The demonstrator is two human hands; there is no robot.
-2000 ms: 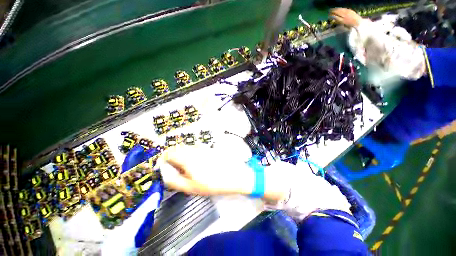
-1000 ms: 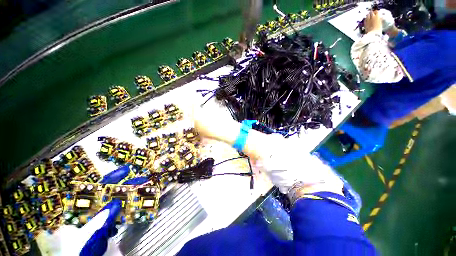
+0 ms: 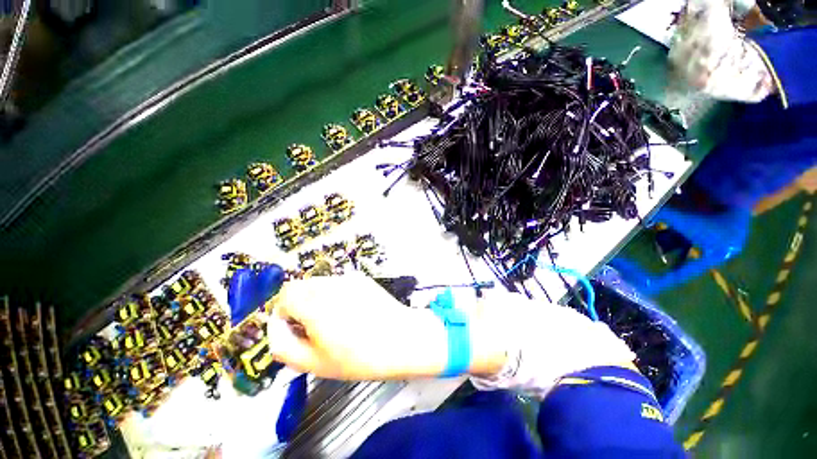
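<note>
My left hand (image 3: pixel 260 294), in a white glove with blue fingers, grips a circuit board panel (image 3: pixel 253 357) with yellow blocks at the bench front. My bare right hand (image 3: pixel 327 327), with a bright blue wrist band, is curled at the panel's right end and covers part of it. Its fingertips are hidden, so its hold cannot be told. Part of a black cable (image 3: pixel 397 287) shows behind my right wrist. Short board rows lie beyond my hands, including one row (image 3: pixel 312 220) on the white bench. A ribbed plate (image 3: pixel 345 408) lies below my right hand.
Many board panels (image 3: pixel 143 341) lie at left, beside tan strips (image 3: pixel 29 385). A black cable heap (image 3: pixel 546 152) covers the bench at right. Single boards (image 3: pixel 300 157) line the green conveyor (image 3: pixel 224 116). A blue bin (image 3: pixel 685 368) stands below the bench edge. Another person's sleeve (image 3: pixel 717 63) is at upper right.
My right hand has moved left and down from the boards on the bench to the held panel. My left hand's panel is now largely covered. The other person's hand has left the view.
</note>
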